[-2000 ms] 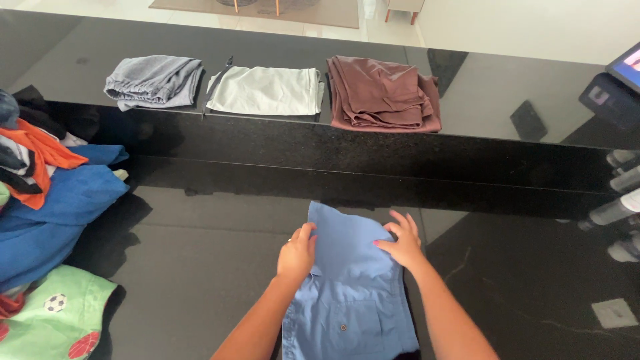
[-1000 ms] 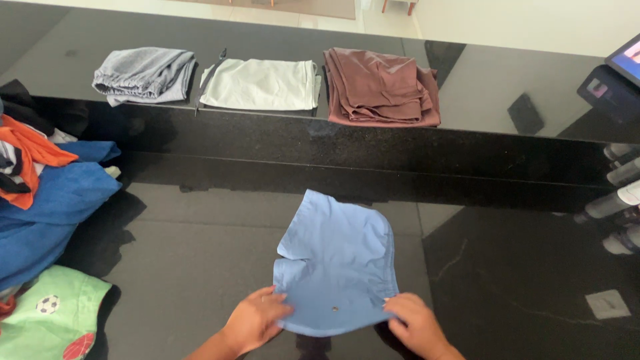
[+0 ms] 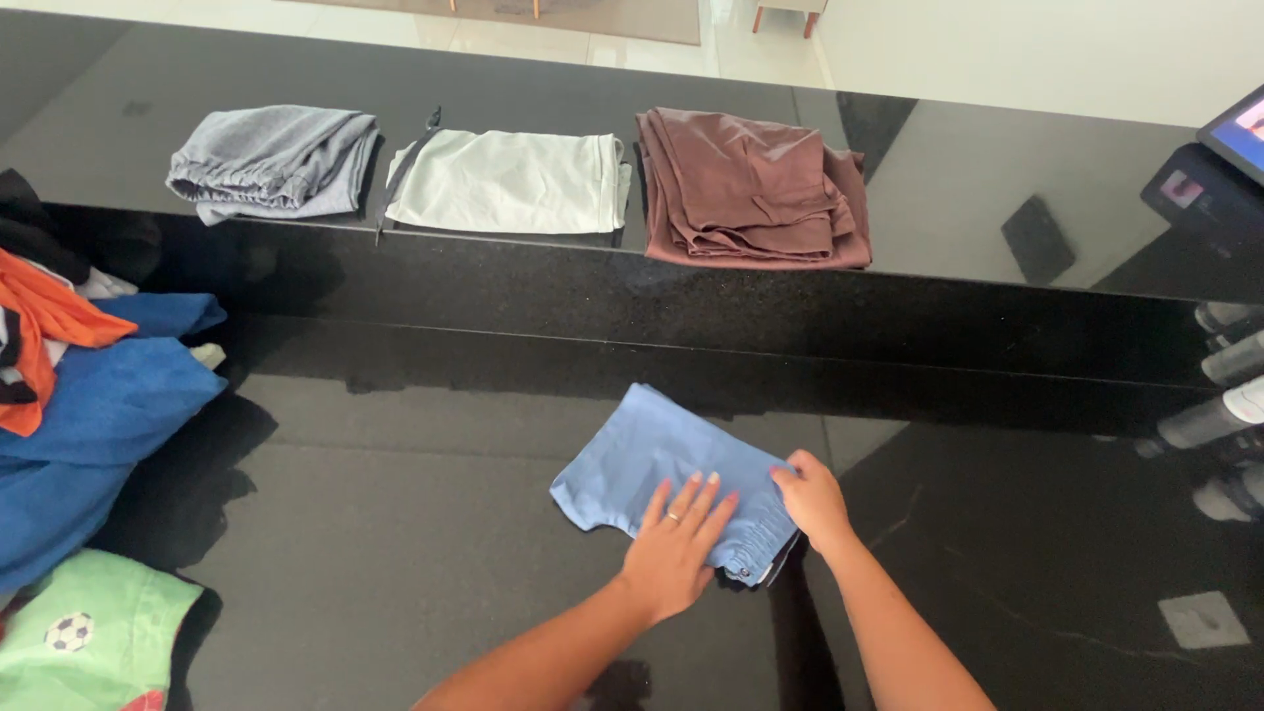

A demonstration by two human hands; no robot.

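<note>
Blue shorts (image 3: pixel 652 449) with an elastic waistband lie folded in half on the glossy black countertop (image 3: pixel 415 553), the waistband toward the lower right. My left hand (image 3: pixel 676 548) rests on top of them, fingers spread flat over the cloth, a ring on one finger. At the waistband's upper corner, my right hand (image 3: pixel 815 499) pinches the fabric between thumb and fingers. A small dark button and a bit of cord show at the lower end of the waistband.
On the raised black ledge lie folded grey shorts (image 3: pixel 276 163), folded pale shorts (image 3: pixel 513 183) and a folded maroon garment (image 3: pixel 750 188). A heap of clothes (image 3: pixel 99 405) and a green soccer-ball print garment (image 3: pixel 99 622) are at left. Bottles (image 3: pixel 1210 420) and a screen (image 3: pixel 1239 133) stand at right.
The blue shorts, spread wider one second ago with both hands at their near edge, are now folded narrower and turned. My left hand has moved onto the cloth, and my right hand to the waistband corner.
</note>
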